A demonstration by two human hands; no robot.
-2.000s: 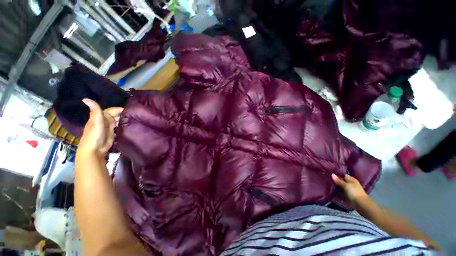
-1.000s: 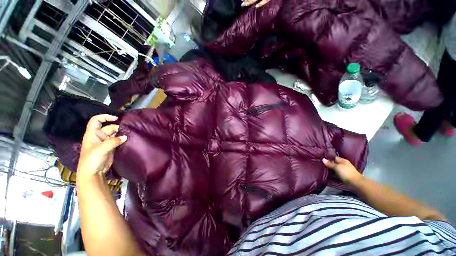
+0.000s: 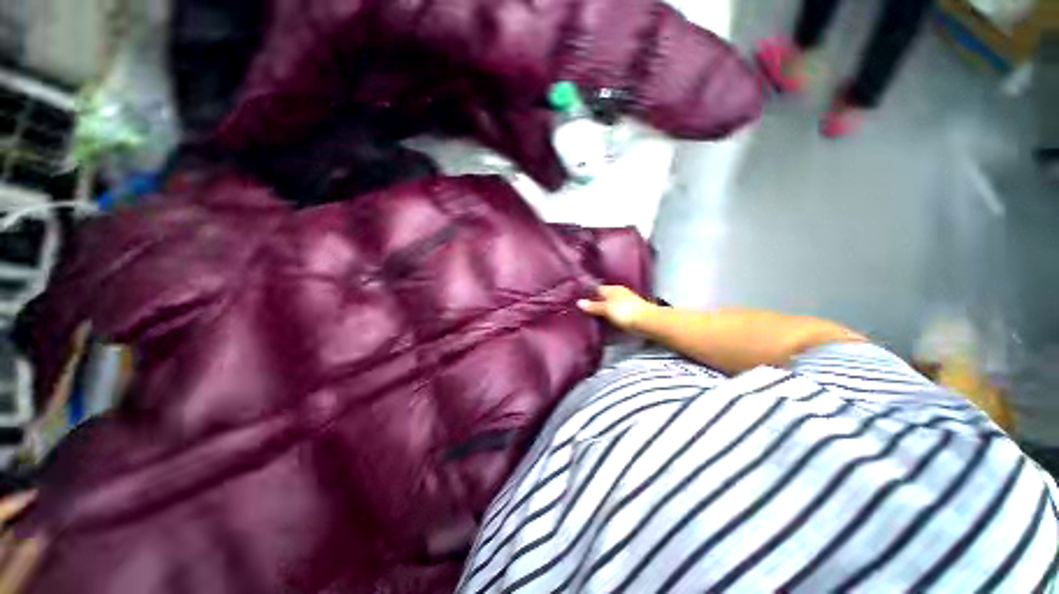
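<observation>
A shiny maroon puffer jacket (image 3: pixel 348 348) lies spread out in front of me, with its front placket running from lower left to upper right. Two dark slanted pocket lines show, one on each side of the placket. My right hand (image 3: pixel 613 306) grips the jacket's edge at the right end of the placket. My left hand (image 3: pixel 17 540) is cut off by the left edge of the picture and blurred, at the jacket's other end; its hold cannot be made out.
Another maroon jacket (image 3: pixel 499 58) lies beyond, on the pale bench (image 3: pixel 650 186). A bottle with a green cap (image 3: pixel 569 128) stands beside it. A person's legs with pink shoes (image 3: pixel 780 64) are on the grey floor at the upper right. A carton (image 3: pixel 999 33) is in the corner.
The view has swung to the right, so the jacket and both hands appear further left, and my left hand is now mostly out of the picture. My right hand still holds the jacket's edge.
</observation>
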